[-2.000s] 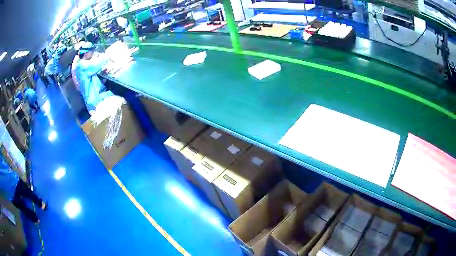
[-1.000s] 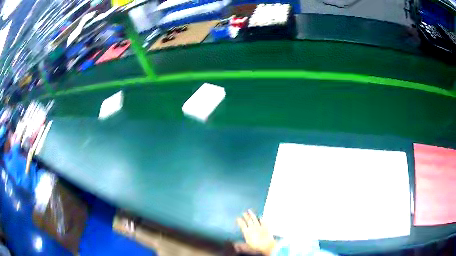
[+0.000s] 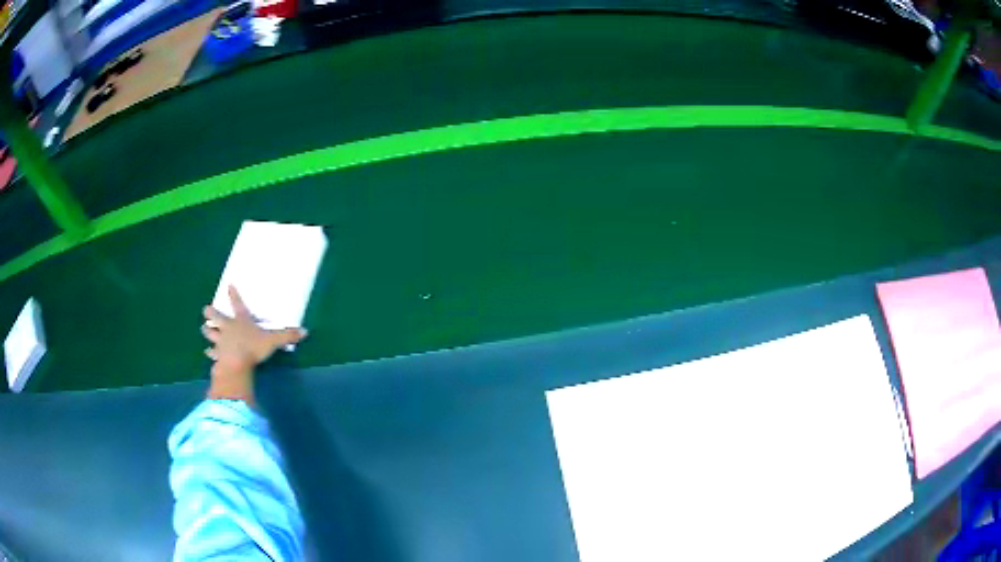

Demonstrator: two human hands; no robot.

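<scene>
A white product box [image 3: 277,269] lies flat on the green bench at the left. My left hand [image 3: 244,335] reaches in from the lower left, palm down, and spans its near end, with the fingers at its left side and the thumb at its near right corner. The box rests on the bench. My right hand is not in view. A second white product box [image 3: 24,346] lies at the far left edge. A large blank white sheet [image 3: 735,450] lies flat at the lower right.
A pink sheet [image 3: 946,368] lies right of the white sheet, with a thin stick-like thing between them. Green posts [image 3: 938,82] stand at the back right and left. A brown board [image 3: 137,77] with dark items is at the upper left. Something blue [image 3: 977,527] shows at the lower right.
The view has turned and moved closer to the bench. A hand seen beside the large sheet a second ago is gone from there; my left hand is now on the nearer white box.
</scene>
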